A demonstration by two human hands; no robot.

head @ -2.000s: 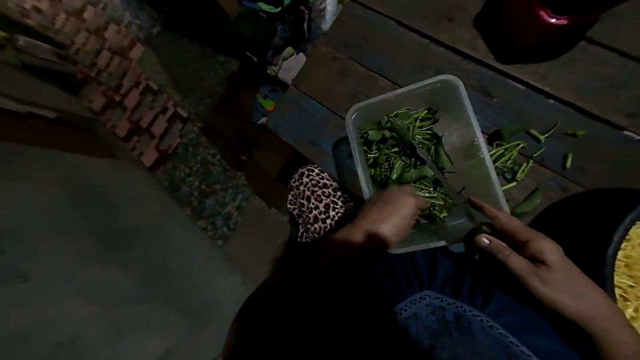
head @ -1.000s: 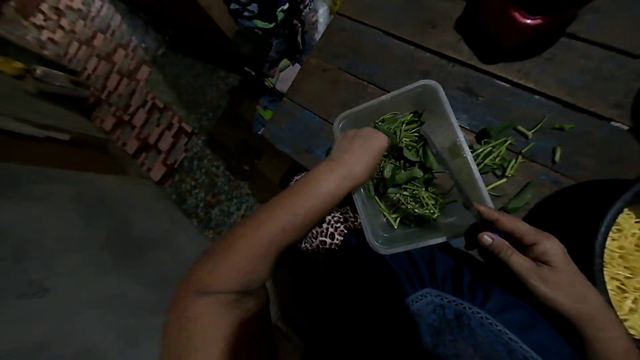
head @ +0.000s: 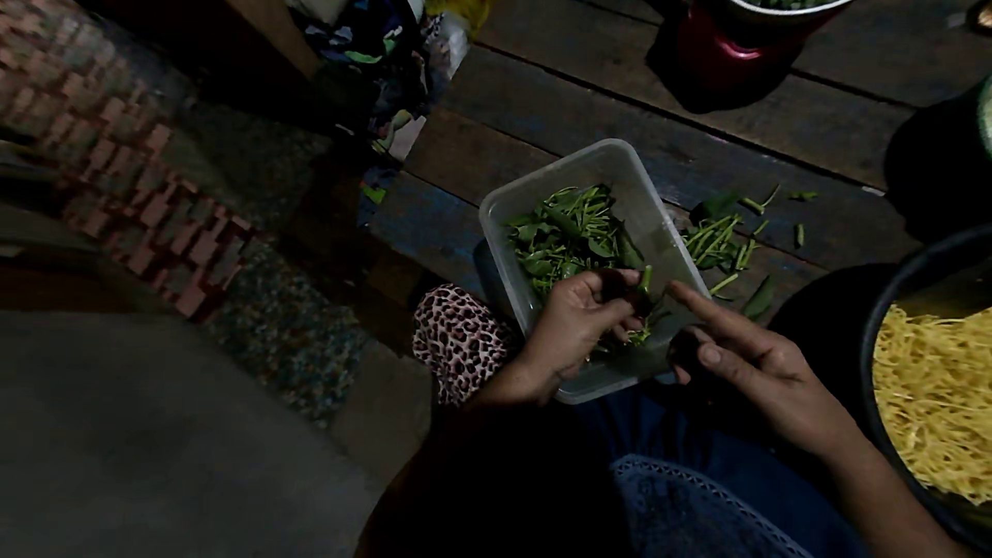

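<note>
A clear plastic container [head: 577,393] of cut leafy green stems [head: 570,232] sits tilted in view at my lap, near the plank edge. Over its near part, my left hand [head: 585,322] pinches a short green stem [head: 646,279] between thumb and fingers. My right hand [head: 756,360] is at the container's right rim, its index finger stretched along a small knife [head: 660,301]; the blade is dark and hard to see, and the handle is hidden in the palm. More cut stems [head: 713,242] lie on the planks just right of the container.
A black pot [head: 880,349] of yellow noodles [head: 934,395] stands at the right. Dark wooden planks [head: 527,101] carry a red vessel [head: 721,54] at the top and another dark vessel [head: 938,155] at the right edge. A leopard-print cloth [head: 461,341] is left of the container.
My left hand has moved from the container's far left side back to its near part, beside the knife, and a stem now shows in its fingers. The right hand stays near the right rim.
</note>
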